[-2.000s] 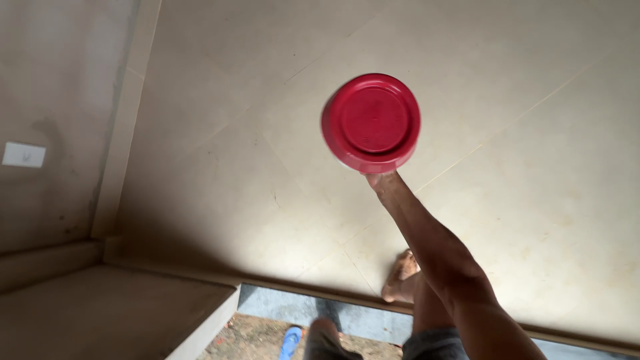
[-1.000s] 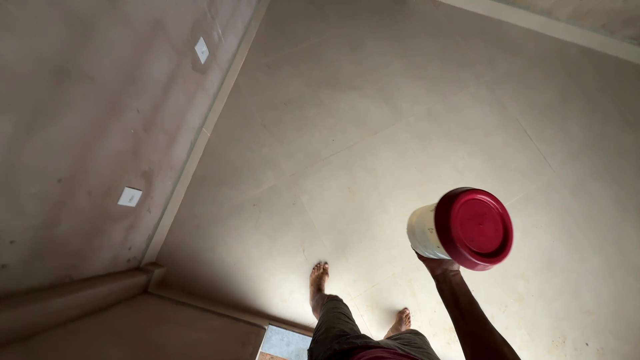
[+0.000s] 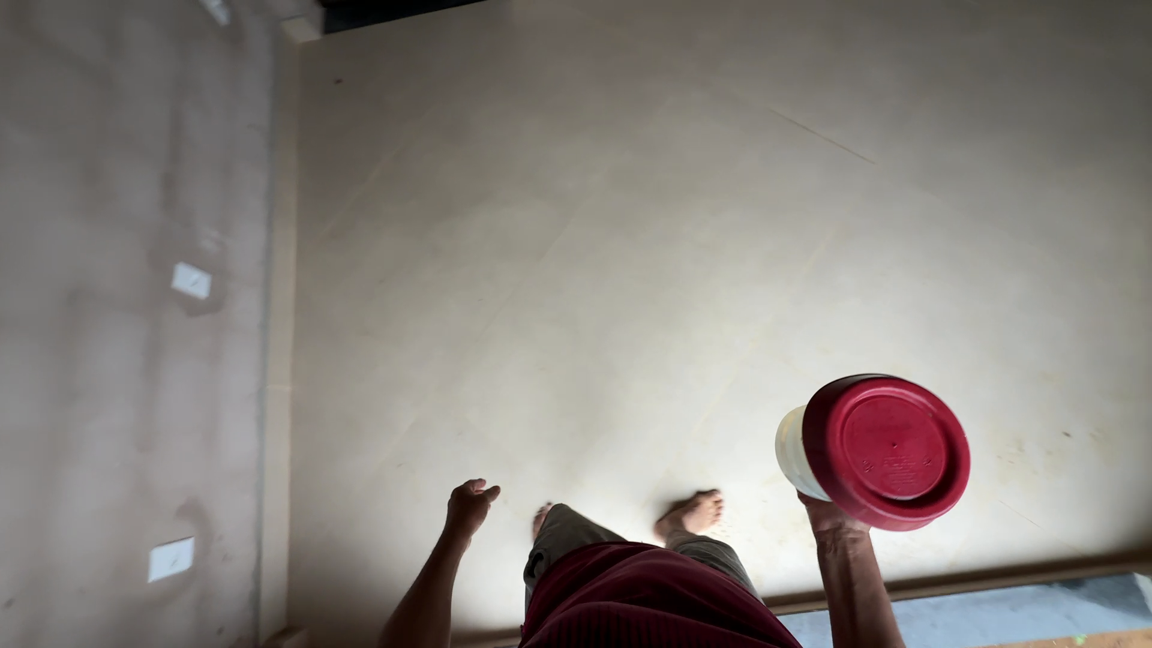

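Note:
At the lower right of the head view, my right hand [image 3: 832,517] holds a whitish container [image 3: 794,453] from below. A round red plastic lid or base [image 3: 894,438], with small raised marks, faces the camera and hides most of the container and the fingers' grip. My left hand [image 3: 472,508] hangs at the lower left over the floor, away from the container. Its fingers look loosely curled, with nothing visible in them, though blur hides the detail.
Pale floor tiles [image 3: 576,270] spread ahead of my bare feet [image 3: 691,515]. A stained wall [image 3: 99,315] with white electrical plates [image 3: 171,559] and a baseboard [image 3: 277,450] runs along the left. A bluish ledge [image 3: 981,615] lies at the lower right.
My left hand has come into view at the lower left. The right hand still holds the container. The view has swung, now showing more of the left wall than two seconds ago.

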